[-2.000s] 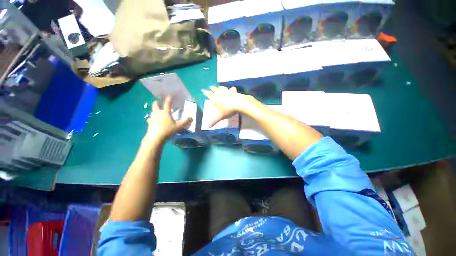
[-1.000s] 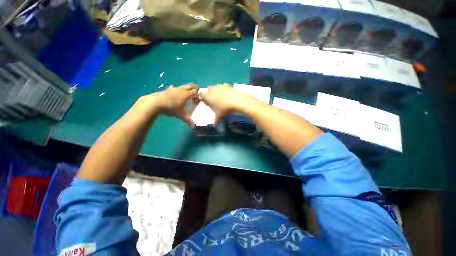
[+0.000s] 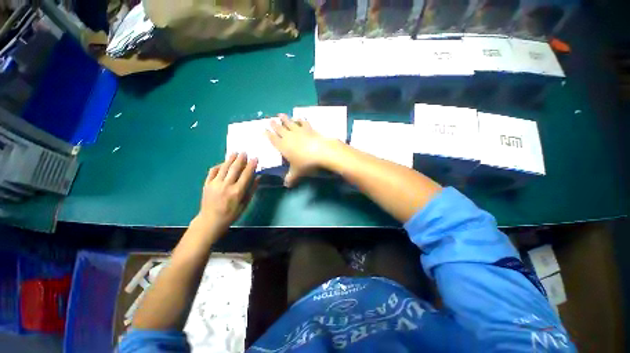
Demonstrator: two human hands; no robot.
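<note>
A closed retail box with a plain white top (image 3: pixel 250 143) stands on the green bench at the left end of the front row. My left hand (image 3: pixel 229 189) rests at its front left edge, fingers spread. My right hand (image 3: pixel 298 146) lies with its fingers over the box's right side and thumb pointing down at the front. A second white-topped box (image 3: pixel 327 123) stands right beside it, partly behind my right hand. Further boxes (image 3: pixel 383 143) continue the row to the right, some with a small logo on top. Neither hand visibly grips a box.
More closed boxes (image 3: pixel 401 58) stand in rows at the rear. Crumpled brown paper (image 3: pixel 214 27) lies rear left, with a blue flap (image 3: pixel 72 89) and grey-white upright flaps (image 3: pixel 38 162) at left. An open carton of white sticks (image 3: pixel 220 303) is beside my lap. A red bin (image 3: pixel 45 303) sits lower left.
The raised flap on the left-end box has come down and its top is closed. That box now stands against its neighbour. My left hand has moved down to its front edge.
</note>
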